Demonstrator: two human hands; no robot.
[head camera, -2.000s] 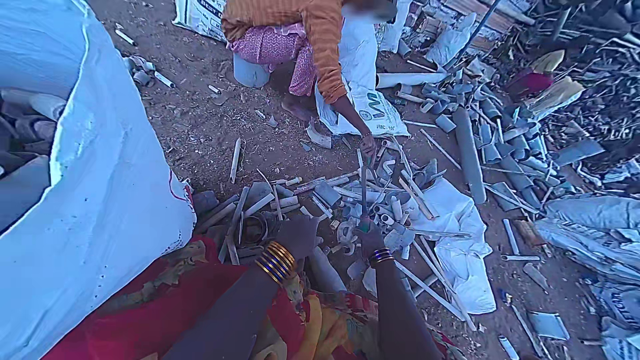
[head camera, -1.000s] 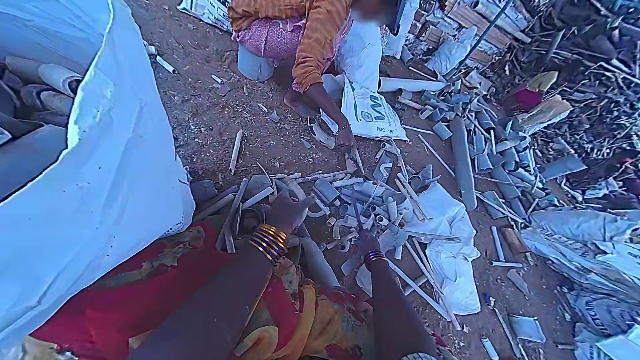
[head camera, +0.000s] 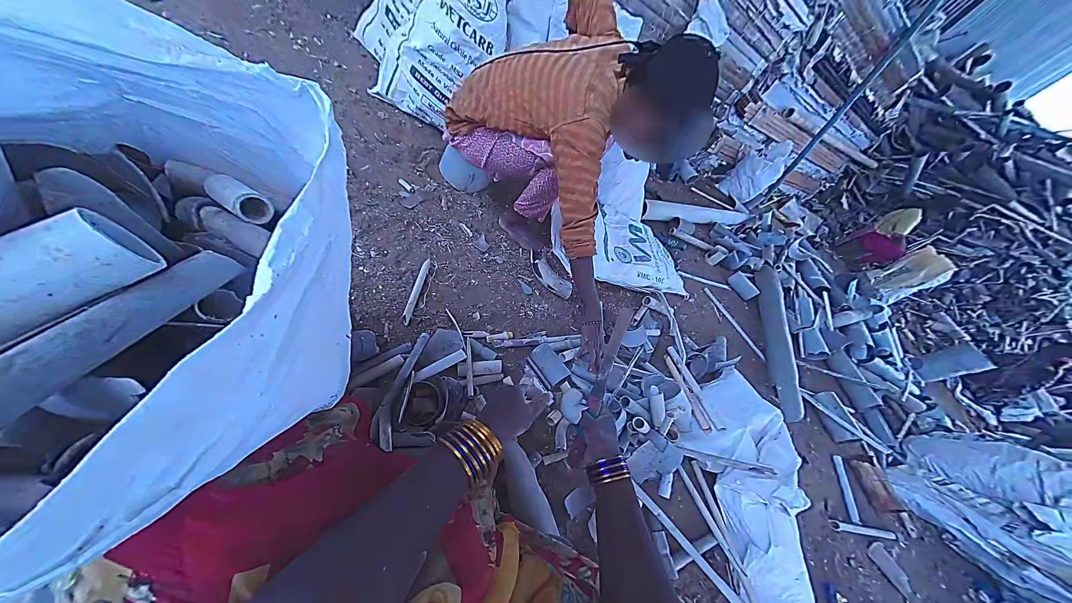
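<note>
My left hand (head camera: 508, 410), with gold-coloured bangles at the wrist, is over a heap of cut plastic pipe pieces (head camera: 548, 366); whether its curled fingers hold anything is unclear. Just right of it, my right hand (head camera: 596, 435) grips a long, flat, blade-like tool (head camera: 615, 339), which points up and away across the heap. Dark bangles circle that wrist. A co-worker's hand (head camera: 592, 339) reaches down to the heap just left of the blade. Beneath my forearms a grey pipe (head camera: 528, 490) slants out from between my hands.
At left stands a big white sack (head camera: 306, 335) holding pipe pieces (head camera: 109, 310). A co-worker in an orange top (head camera: 536, 84) sits low opposite. White sheeting (head camera: 754, 477) lies right of the heap, with more pipe scraps (head camera: 779, 343) beyond. Printed sacks (head camera: 435, 50) lie behind the co-worker.
The co-worker's hand has moved further down into the heap since a second ago. The view has tilted up. My right hand keeps its hold on the tool.
</note>
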